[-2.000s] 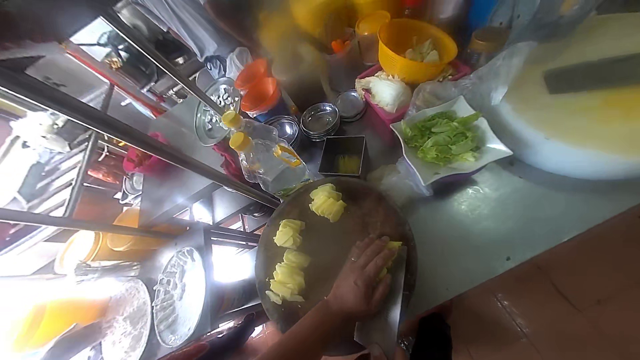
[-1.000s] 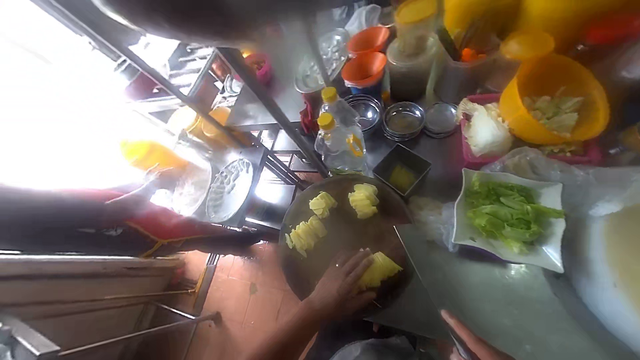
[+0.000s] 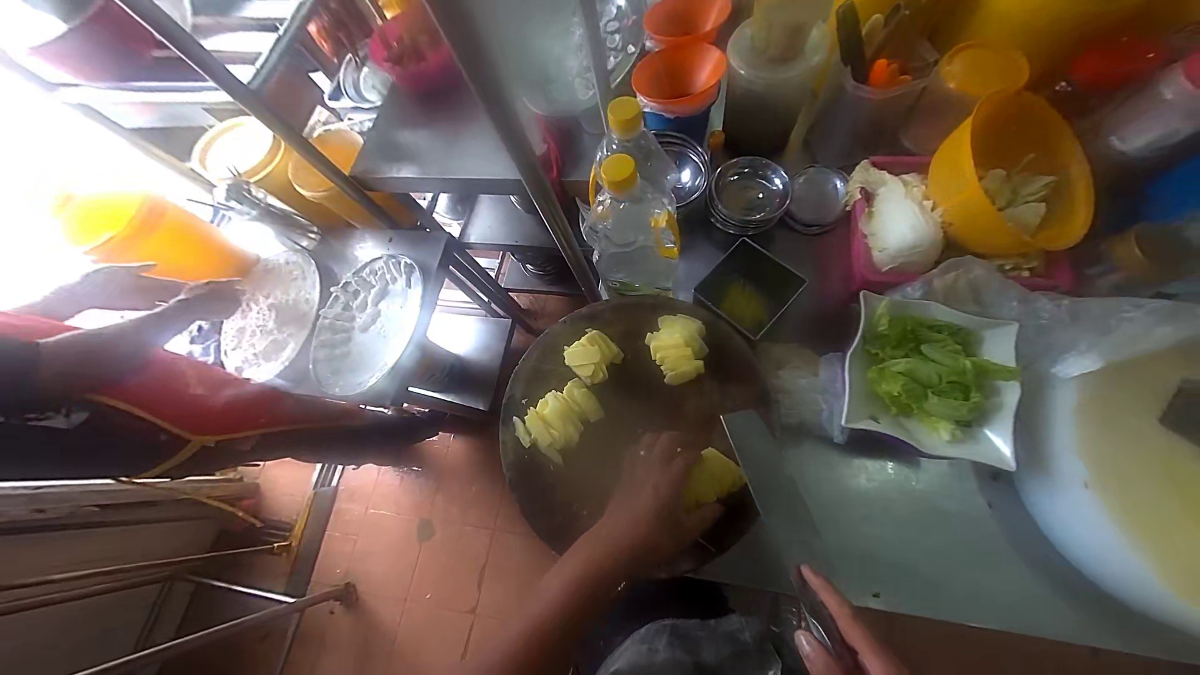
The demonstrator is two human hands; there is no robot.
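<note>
A round, dark chopping board (image 3: 600,469) carries several piles of thin pale-yellow slices (image 3: 559,420). My left hand (image 3: 656,497) lies over the board, its fingers against the nearest pile of slices (image 3: 714,478) at the right side. My right hand (image 3: 834,628), partly cut off by the bottom edge, grips the handle of a cleaver (image 3: 764,487). The broad metal blade slants beside that pile, over the board's right edge. Beyond the board stands a square dark container (image 3: 750,287) with something yellow-green in it.
A white square dish (image 3: 1003,394) of cut lettuce is right of the board. Oil bottles (image 3: 630,225), steel bowls (image 3: 750,192) and a yellow basket (image 3: 1069,187) stand behind. A large white tub (image 3: 1059,506) is far right. At left, another person (image 3: 141,356) works by round trays (image 3: 366,323).
The view has swung, bringing more of the other person into sight. Two seconds ago the blade lay close beside my left hand; now it stands a little apart, and my right hand shows.
</note>
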